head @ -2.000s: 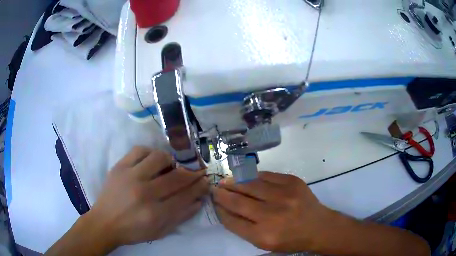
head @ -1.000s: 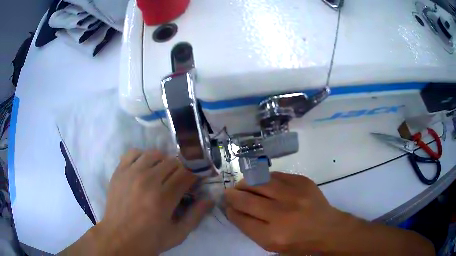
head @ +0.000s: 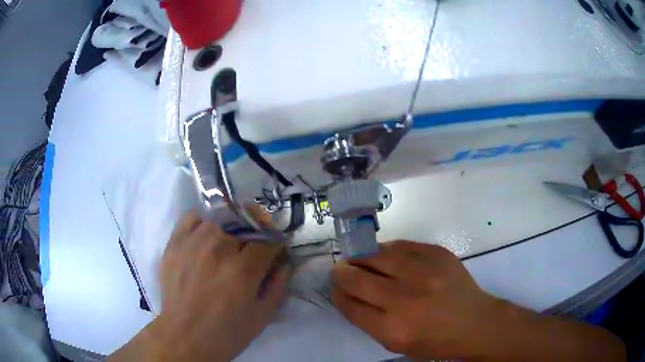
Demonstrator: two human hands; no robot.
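Note:
A pale grey garment panel [head: 141,212] with a dark edge lies on the white table left of the needle area. Its folded seam edge [head: 315,249] runs in front of the presser foot [head: 322,210] of the white lockstitch machine [head: 318,63]. My left hand [head: 223,283], slightly blurred, rests on the panel left of the needle, fingers bent on the cloth beside the shiny metal guard. My right hand [head: 410,300] pinches the seam edge just right of it, fingertips partly hidden below the grey knob [head: 356,237]. The needle tip is hard to make out.
Scissors [head: 612,205] with red and black handles lie right of the machine. A red thread cone [head: 201,21] stands on the machine top. Loose grey pieces with dark edges [head: 131,35] lie behind at the upper left. Striped dark cloth hangs at the far left.
The view has shifted and tilted, so the guard and knob appear further left. The panel's dark edge at left shows narrower. Both hands stay at the seam, the left one still blurred.

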